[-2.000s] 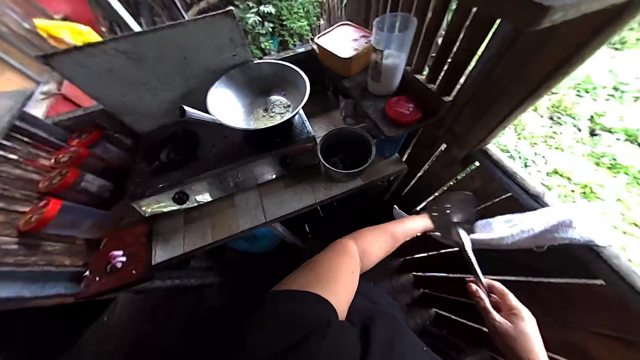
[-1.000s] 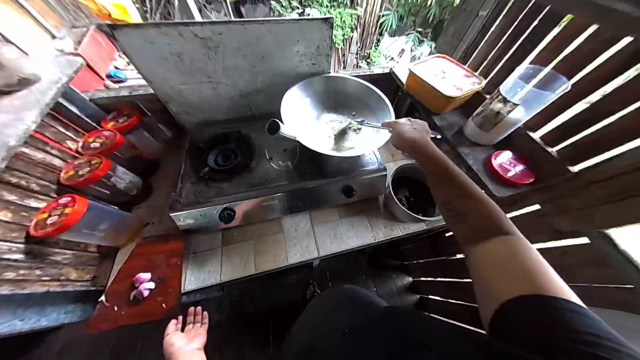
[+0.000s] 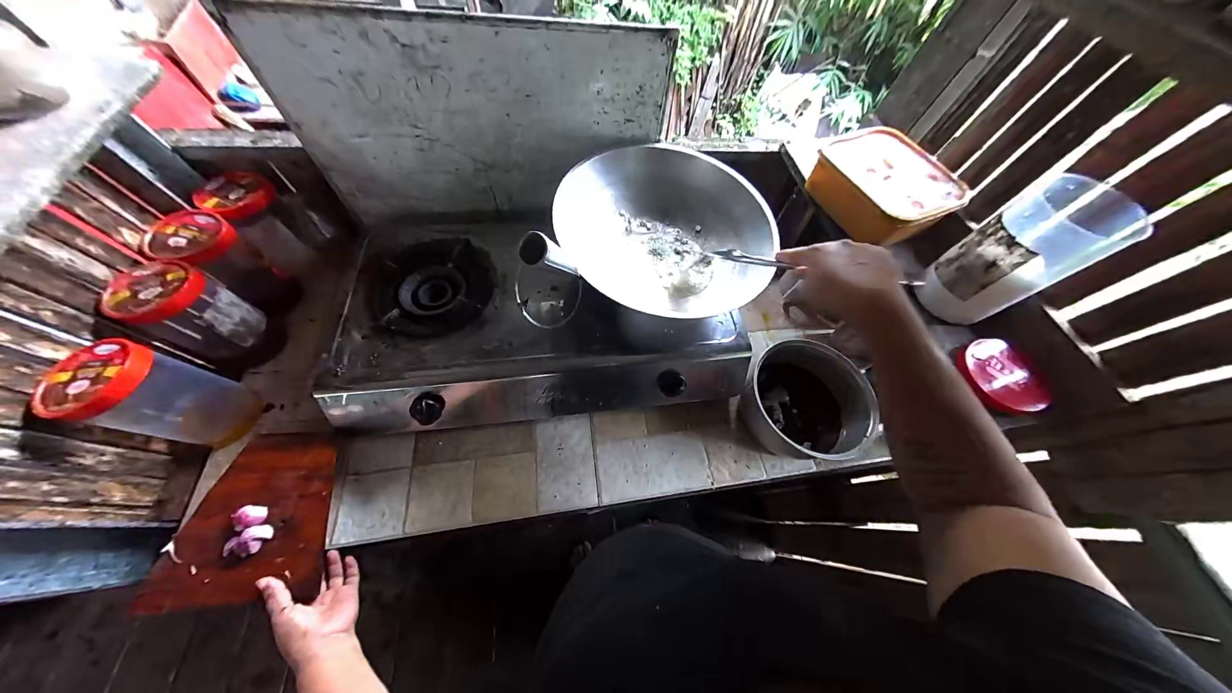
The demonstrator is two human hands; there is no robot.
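My right hand [image 3: 847,279] grips the handle of a metal utensil [image 3: 746,258], whose far end dips into a steel wok [image 3: 616,183] on the stove's right burner. Oily bits of food [image 3: 669,252] lie in the wok. My left hand [image 3: 322,606] is palm up with its fingers apart, by the lower right edge of a reddish wooden cutting board [image 3: 289,481]. Purple-skinned peeled pieces, shallot or garlic [image 3: 250,532], sit on the board. The two-burner gas stove [image 3: 539,385] shows its bare left burner [image 3: 433,291]. Whether a flame burns is hidden.
Several red-lidded plastic jars [image 3: 154,292] line the left wall. A metal pot with dark contents [image 3: 813,399] stands right of the stove's front. Behind my right arm are an orange tub [image 3: 871,192], a clear pitcher of white matter [image 3: 1039,245] and a red lid [image 3: 1003,375].
Two seconds ago my right hand held the utensil low at the right and my left hand was near a dark vessel there. Now the utensil is in the wok and my left hand is beside the board.
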